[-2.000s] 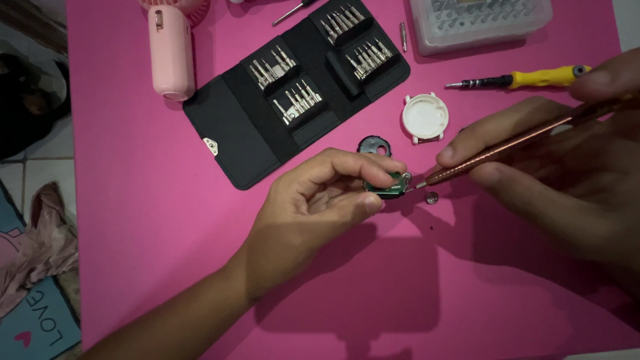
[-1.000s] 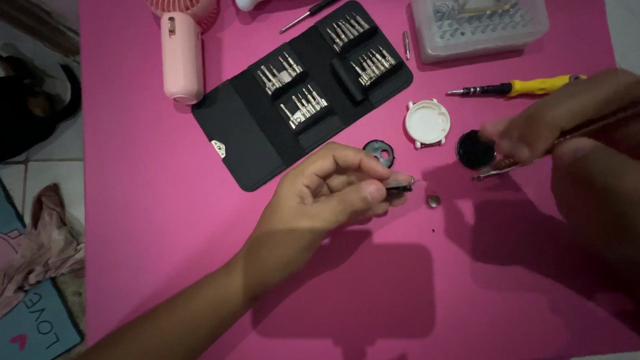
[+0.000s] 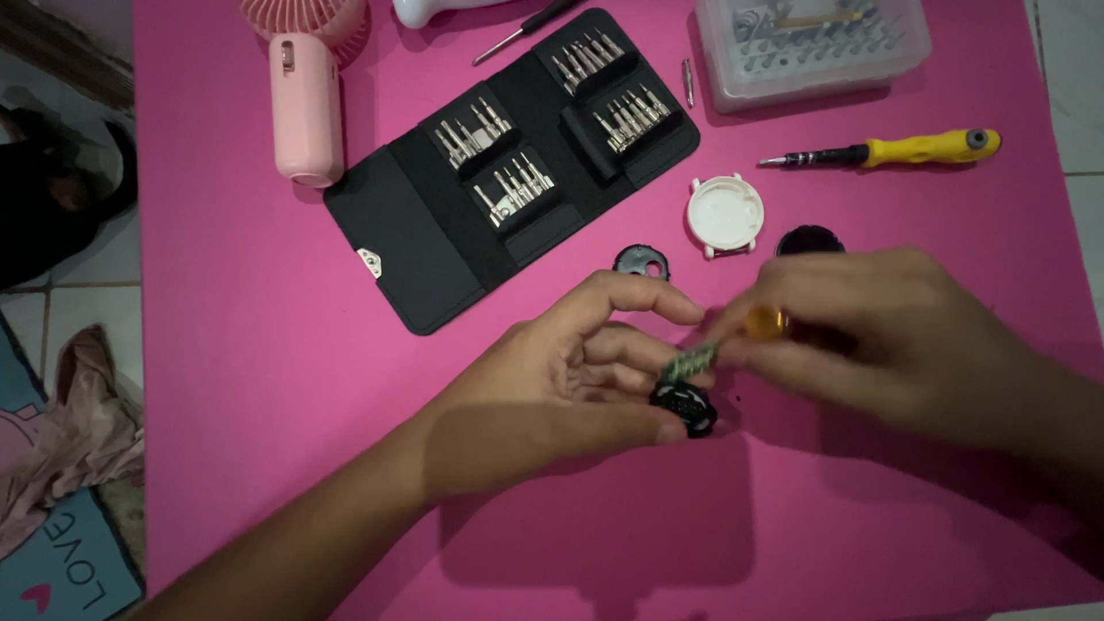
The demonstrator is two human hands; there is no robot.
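Note:
My left hand (image 3: 569, 379) holds a round black watch-module part (image 3: 684, 408) between thumb and fingers. A small green circuit board (image 3: 688, 363) stands tilted at its upper edge, pinched at its far end by the fingertips of my right hand (image 3: 862, 345). The copper-coloured end of a tool (image 3: 766, 323) sticks out of my right hand; the rest of it is hidden. Above my hands lie a white watch case (image 3: 725, 214), a black disc with holes (image 3: 642, 261) and a round black part (image 3: 810, 240), partly covered by my right hand.
A black folding case of screwdriver bits (image 3: 431, 250) lies open at upper left, beside a pink handheld fan (image 3: 306, 112). At the top are a dark screwdriver (image 3: 522, 33), a loose bit (image 3: 687, 83) and a clear plastic box (image 3: 811, 90). A yellow-handled screwdriver (image 3: 931, 148) lies at right.
The round black part that was by my right hand a second ago now lies on the table. My right hand has moved left to the circuit board, which now stands tilted up from the black part.

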